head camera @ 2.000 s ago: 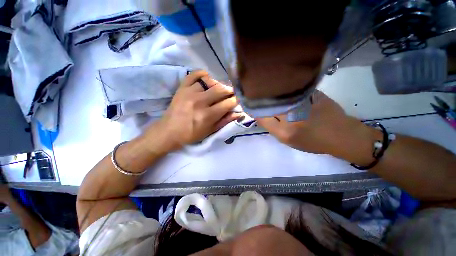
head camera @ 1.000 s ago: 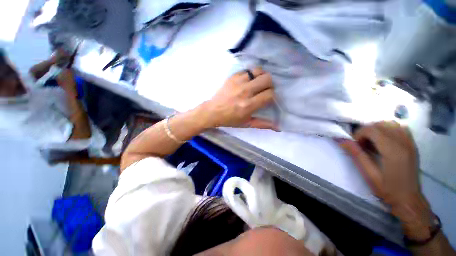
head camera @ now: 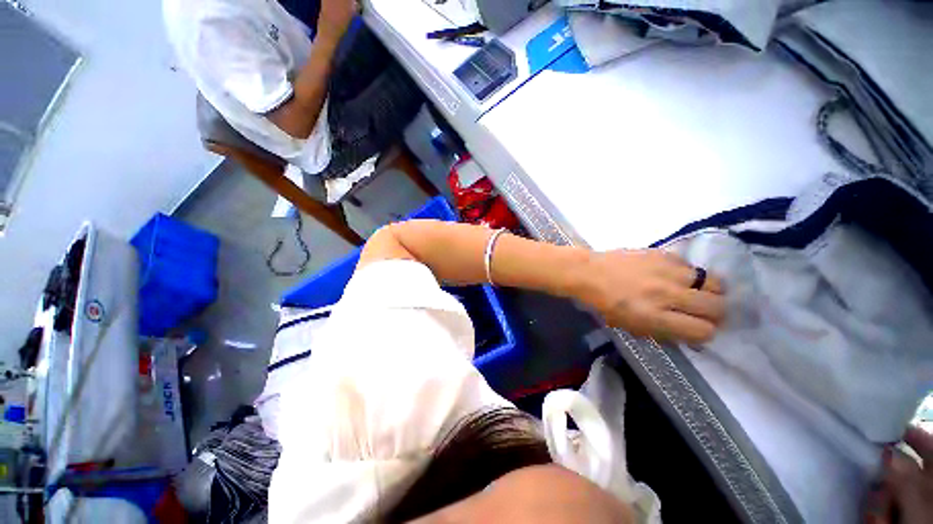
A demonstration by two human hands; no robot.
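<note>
A pale grey fabric panel (head camera: 839, 317) with a dark navy curved edge lies crumpled on the white machine table at the right. My left hand (head camera: 660, 297), with a dark ring and a pale bracelet, holds the panel's left edge between curled fingers, near the table's front edge. My right hand (head camera: 905, 481) is cut off by the lower right corner, dark and blurred, beside the lower end of the cloth. Its grip cannot be made out. The needle area of the machine is out of the picture.
Folded grey pieces with dark edges (head camera: 870, 113) lie at the upper right. A measuring strip (head camera: 696, 409) runs along the table's front edge. A blue bin (head camera: 496, 333) is below it. Another person (head camera: 276, 82) sits at upper left. A second blue bin (head camera: 174, 271) stands on the floor.
The view has swung far to the left, showing the floor and the seated person. The cloth is now spread out by my left hand, away from the machine head. My right hand has moved mostly out of view.
</note>
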